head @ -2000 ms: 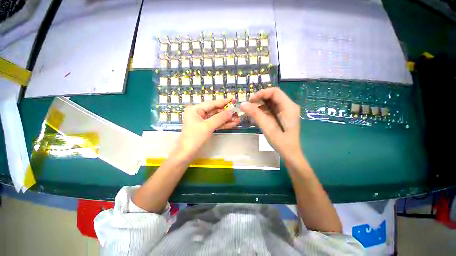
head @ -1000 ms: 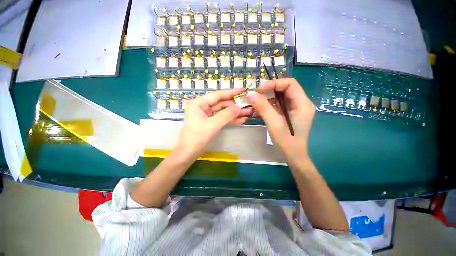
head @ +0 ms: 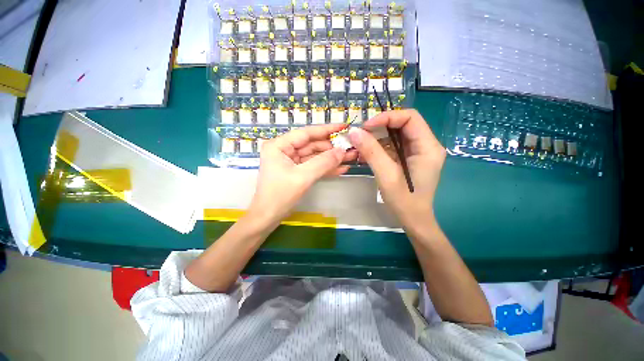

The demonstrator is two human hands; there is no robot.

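Note:
A small pale square module with a thin dark tail is held between both hands, over the lower edge of the full blister tray. My left hand grips it between thumb and fingers from the left. My right hand touches it with thumb and fingertip from the right and also holds black tweezers, whose tips point up and away over the tray. The tray holds rows of pale square modules. The liner strip lies below the hands, partly covered by my left forearm.
A slanted second liner strip with amber tape lies at left. A small blister tray with a few beige parts lies at right. White boards lie behind. A long white paper strip is at far left.
Since two seconds ago the view has shifted, so the trays sit higher in the picture. The tweezers in my right hand now point up with tips apart. Both hands still hold the module.

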